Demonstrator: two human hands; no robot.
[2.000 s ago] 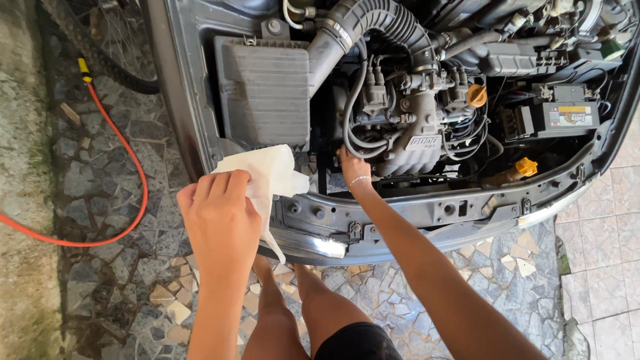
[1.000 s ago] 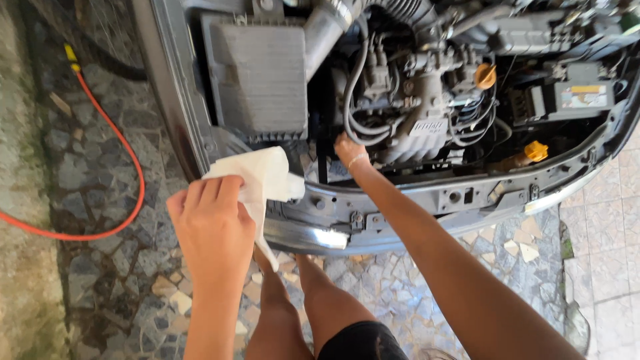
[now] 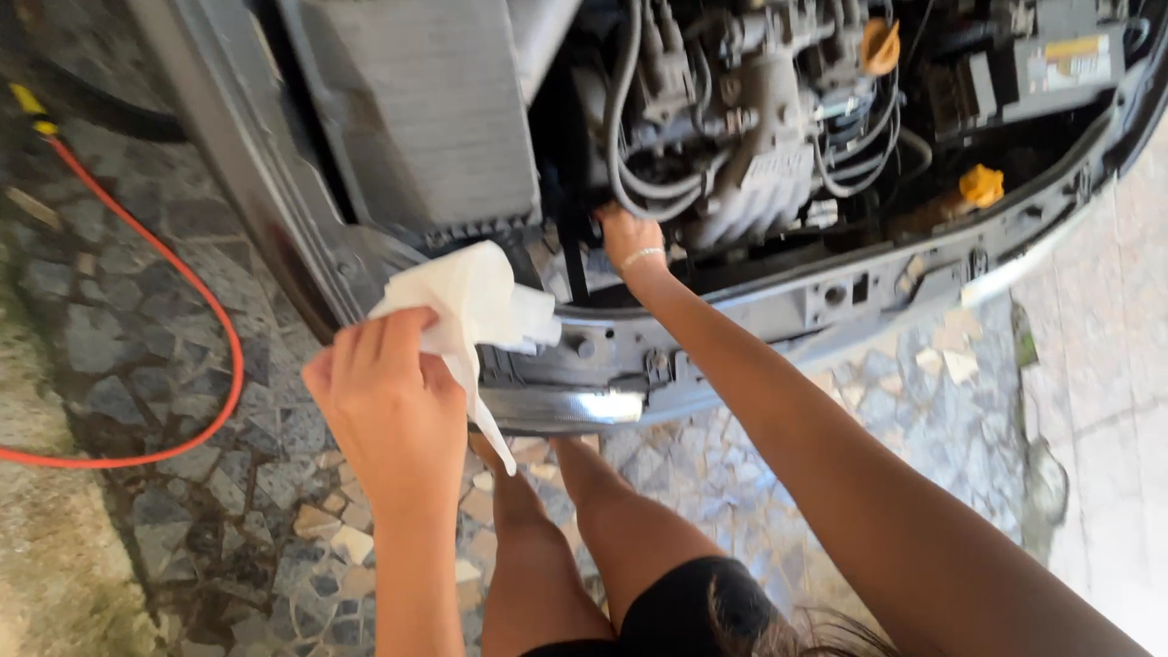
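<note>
My left hand (image 3: 392, 392) grips a white cloth or paper towel (image 3: 456, 297), bunched above the front edge of the car, with one corner hanging down. My right hand (image 3: 632, 239) reaches into the engine bay beside a grey looped hose (image 3: 620, 119). Its fingertips are hidden low between the engine (image 3: 757, 164) and the black air filter box (image 3: 420, 109), so what they touch does not show.
The car's front crossmember (image 3: 794, 310) runs below my right forearm. A battery (image 3: 1031, 78), an orange cap (image 3: 881, 47) and a yellow-orange cap (image 3: 982, 185) are at the right. An orange-red hose (image 3: 224, 319) curves over the stone floor at the left.
My right hand has stayed low beside the engine, and my left hand still grips the white cloth or paper towel. Nothing has plainly been let go.
</note>
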